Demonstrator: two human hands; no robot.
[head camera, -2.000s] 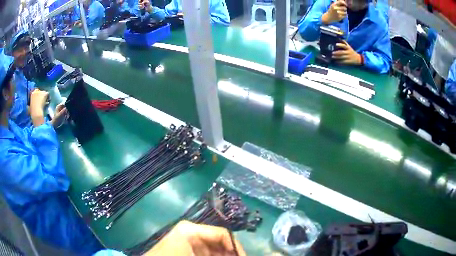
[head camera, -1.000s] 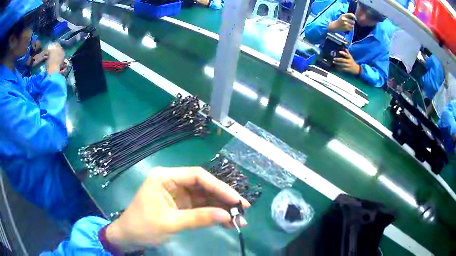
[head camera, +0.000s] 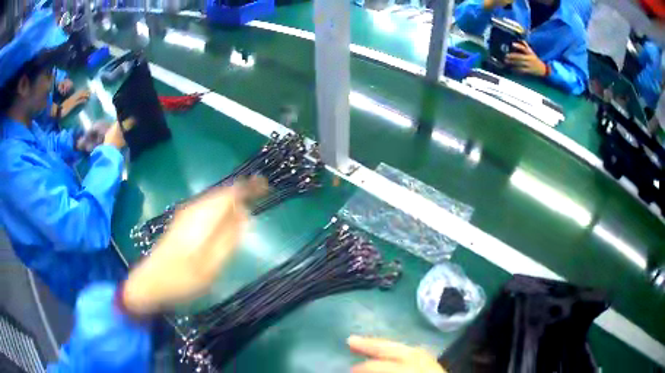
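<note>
Two fanned bundles of black cable leads with shiny metal ends lie on the green bench, an upper bundle (head camera: 281, 164) and a lower bundle (head camera: 284, 280). My left hand (head camera: 193, 240) is blurred over the upper bundle, its fingertips near the middle of the leads; whether it holds a lead cannot be seen. My right hand (head camera: 394, 357) is cut off by the bottom edge, with fingers pointing left, beside the black plastic housing (head camera: 536, 320) at the bottom right. A round clear bag (head camera: 450, 297) with dark small parts inside lies left of the housing.
A flat clear bag (head camera: 408, 211) lies against the white rail (head camera: 467, 229). A grey post (head camera: 333, 87) stands at the rail. A person in blue (head camera: 55, 182) at the left handles a black panel (head camera: 142, 109) near red wires (head camera: 181, 101). Another person works across the conveyor.
My left hand has moved up and left from the lower bundle to the upper one; the lead end it held is no longer visible. My right fingers have come into view at the bottom.
</note>
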